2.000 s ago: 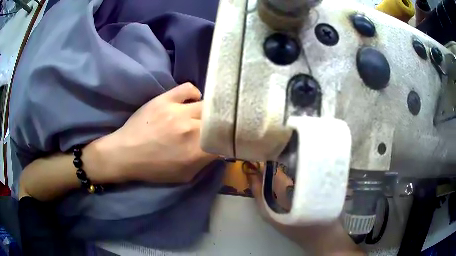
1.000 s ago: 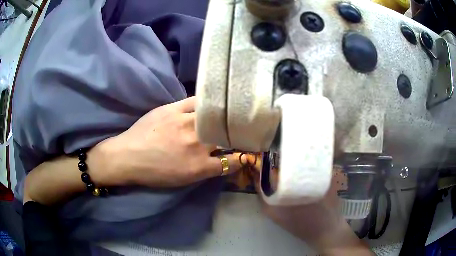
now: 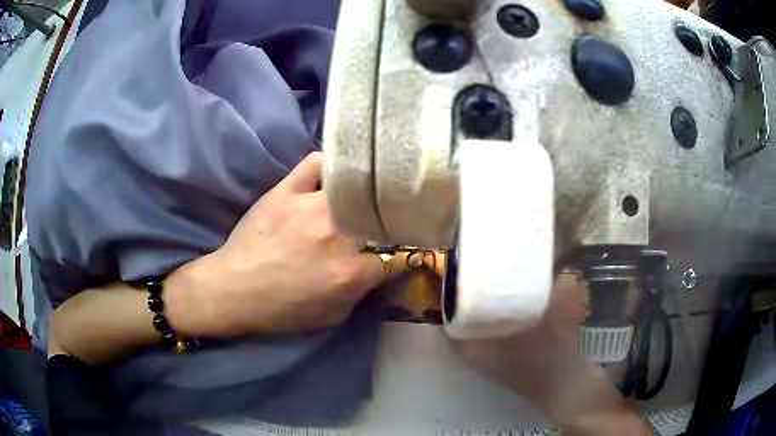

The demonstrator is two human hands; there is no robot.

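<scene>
Grey-purple cloth lies in large loose folds on the left side of the table and under my left wrist. My left hand lies on the cloth beside the off-white sewing machine head; its fingertips reach under the head, so their grip is hidden. It wears a ring and a black bead bracelet. My right hand is blurred and partly behind the thick white loop; its fingers are hidden. The yellow-orange machine bed shows between the hands. The needle is not visible.
The white table has ruler markings along its front edge. A ribbed pale knob hangs below the head. Black scissor handles lie to its right. A metal bracket stands out at the head's right end.
The machine head sits higher and further left in the picture. My left hand's ring, hidden at first, shows near the bed. The right hand stays behind the white loop. The cloth has shifted slightly.
</scene>
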